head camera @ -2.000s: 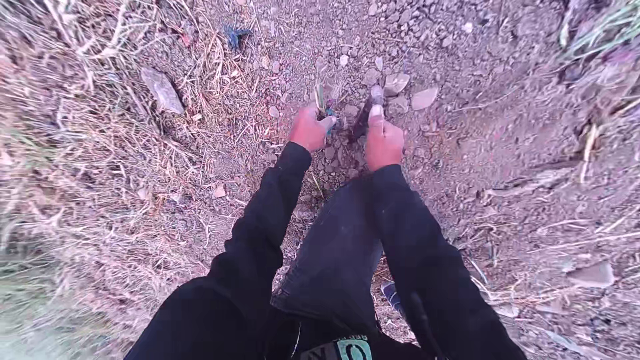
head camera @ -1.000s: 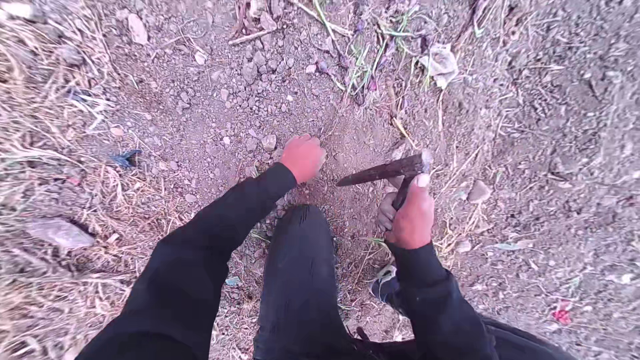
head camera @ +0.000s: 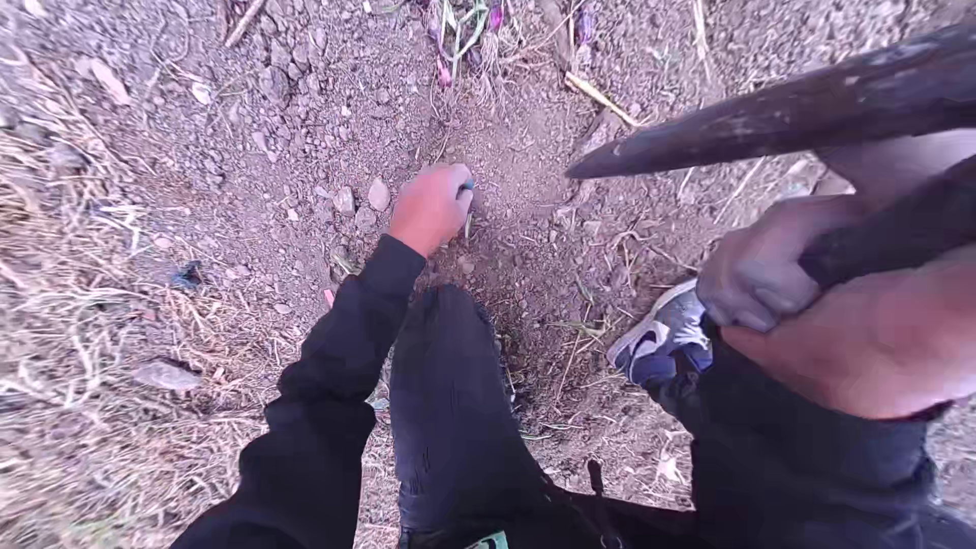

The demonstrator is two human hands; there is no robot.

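My left hand is low over the loose soil, left of centre, its fingers curled; a pale thin stem shows just below the fingertips, and whether they grip it is unclear. On the right, my right hand grips the dark handle of a pick-like hand tool. Its dark, tapered head is raised close to the camera, the point directed left, to the right of my left hand; its other end is out of view. Small purple bulbs with green stems and roots lie on the soil at the top.
Small stones sit left of my left hand. Dry straw covers the left side, with a flat stone on it. My knee is near the centre, and my shoe rests on the ground to its right.
The tool in my right hand has been raised toward the camera since one second ago. Two seconds ago both hands were close together near the ground. My left hand stays low at the soil.
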